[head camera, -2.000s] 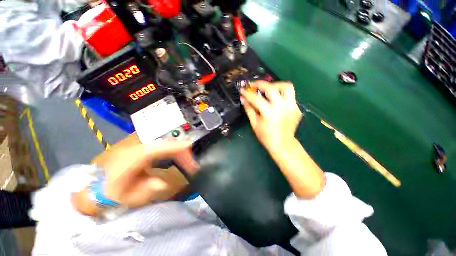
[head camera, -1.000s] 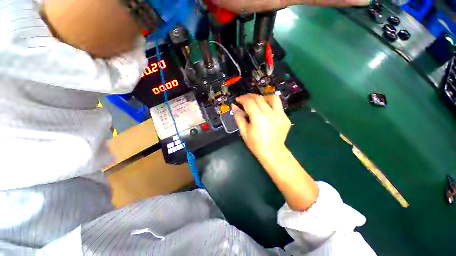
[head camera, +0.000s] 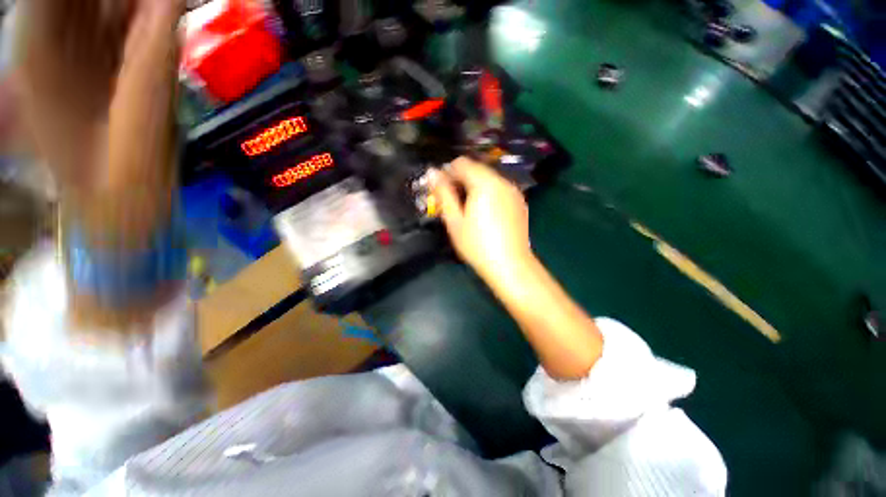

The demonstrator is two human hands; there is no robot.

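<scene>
The black press fixture (head camera: 389, 107) stands ahead of me, with slim red clamp grips (head camera: 491, 94) above its two nests. My right hand (head camera: 486, 214) is at the left nest, thumb and fingertips closed on a small dark part (head camera: 424, 192) with shiny and orange spots. Blur hides its exact shape and whether it touches the nest. My left hand (head camera: 107, 107) is raised at the far left, large, strongly blurred and cut off by the top edge. A blue wrist strap (head camera: 126, 264) is around that wrist. Whether it holds anything cannot be seen.
A timer display (head camera: 287, 150) with red digits and a fat red grip (head camera: 231, 53) are at the fixture's left. Small dark parts lie on the green belt (head camera: 622, 146), beside a worn yellow strip (head camera: 714, 289). A gridded black tray (head camera: 855, 107) is at upper right.
The left arm, stretched across the fixture's top a second ago, is back at the left. My right hand has shifted slightly left at the nest. Another small part shows on the belt.
</scene>
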